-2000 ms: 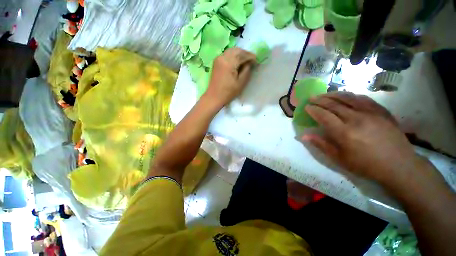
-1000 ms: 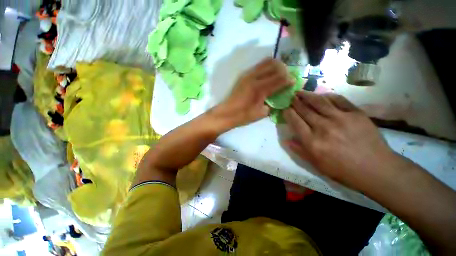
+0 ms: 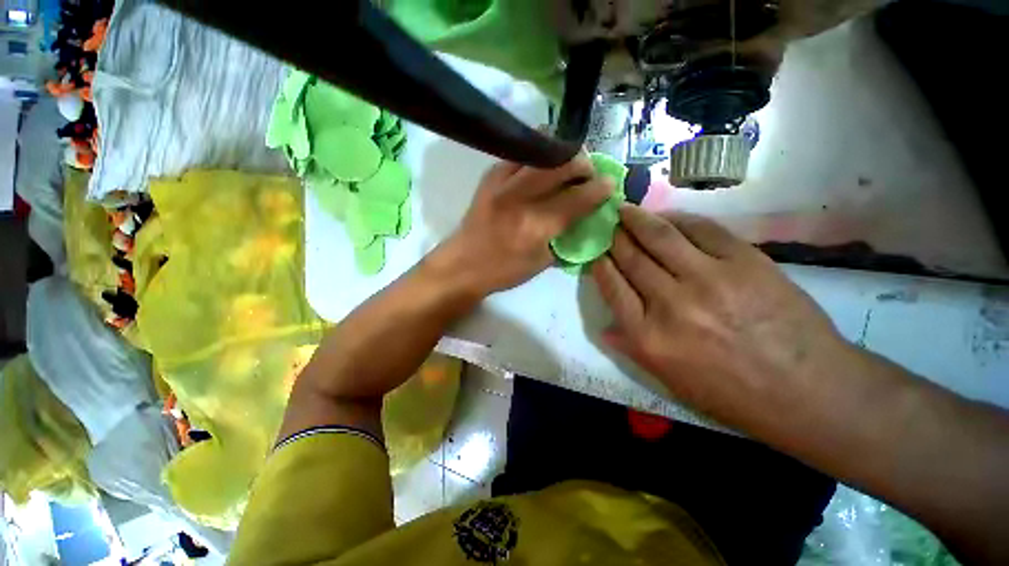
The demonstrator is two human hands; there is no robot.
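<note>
A small light-green fabric workpiece [image 3: 589,234] lies at the needle area of the sewing machine [image 3: 653,44]. My left hand [image 3: 533,212] holds its left side, fingertips on its upper part. My right hand [image 3: 692,290] has its fingertips on the right edge of the piece. The needle and presser foot are mostly hidden behind the black machine part and my left fingers. A ribbed whitish dial [image 3: 709,160] is just right of the needle area. A pile of green cut pieces [image 3: 352,155] lies on the table's left part.
The white table [image 3: 520,326] has its front edge below my hands. A black bar [image 3: 387,77] crosses the top. A green mesh-like cup [image 3: 487,33] hangs by the machine. A yellow sack [image 3: 221,287] and white-grey sacks [image 3: 188,100] stand at left. A clear bag [image 3: 874,536] is at lower right.
My left hand has come from the pile to the needle area and met my right hand at the green piece. The view has shifted closer to the machine head, and the pile sits further left.
</note>
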